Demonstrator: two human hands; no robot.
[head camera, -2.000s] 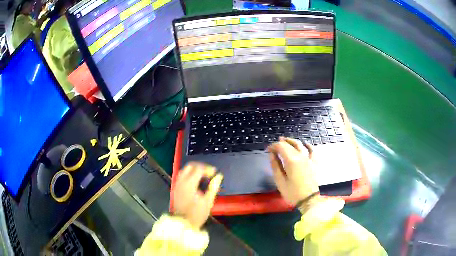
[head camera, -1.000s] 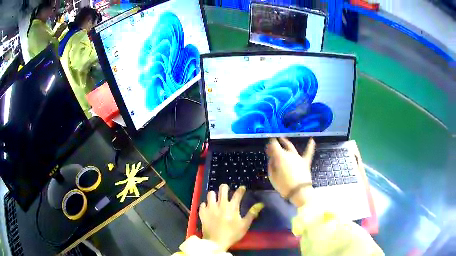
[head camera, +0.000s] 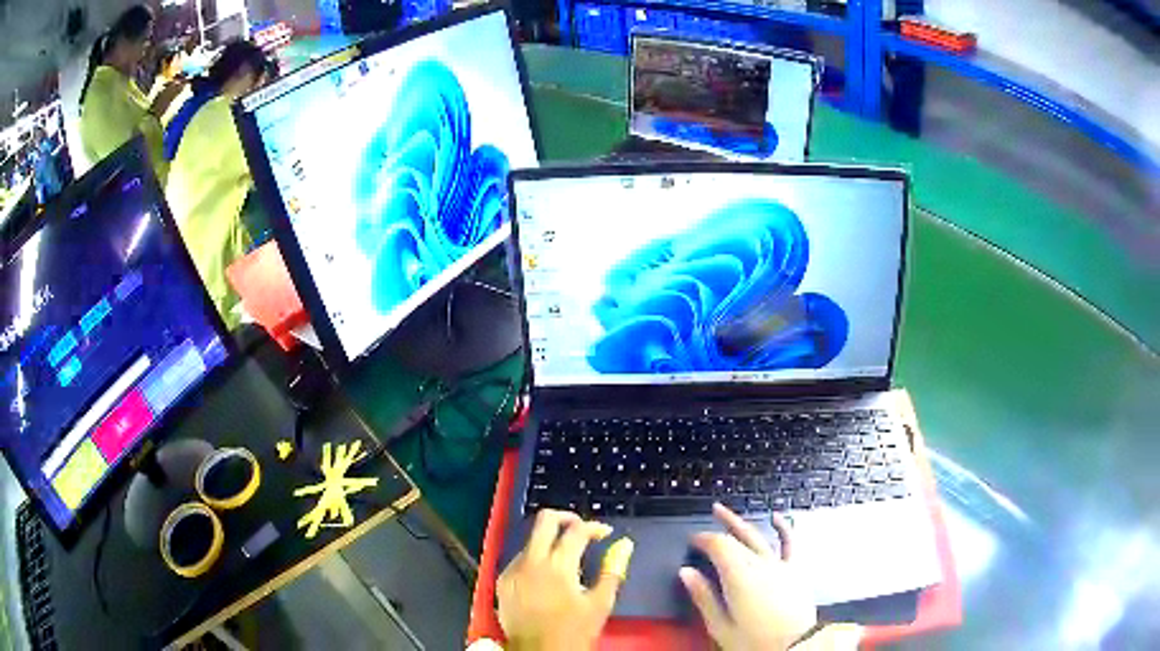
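Note:
An open laptop (head camera: 712, 274) lies on a red tray (head camera: 948, 598) in front of me, its screen showing the blue-flower desktop. My left hand (head camera: 560, 579) rests on the palm rest at the left, fingers apart, with a yellow cover on the thumb. My right hand (head camera: 748, 582) lies over the touchpad area, fingertips just below the black keyboard (head camera: 725, 460). Both hands hold nothing. The external monitor (head camera: 426, 191), left of the laptop, shows the same desktop. Part of the touchpad is hidden by my right hand.
A second monitor (head camera: 108, 337) stands at the far left by a black side table (head camera: 324, 420) with tape rolls (head camera: 192, 539) and yellow strips (head camera: 335, 487). Black cables (head camera: 445, 420) tangle beside the laptop. Another laptop (head camera: 725, 95) stands behind. Two people in yellow sit at the back left.
The laptop screen went from the coloured test table to the desktop. My right hand moved from the keys down to the touchpad area. The far-left monitor went from blue to black to a coloured screen.

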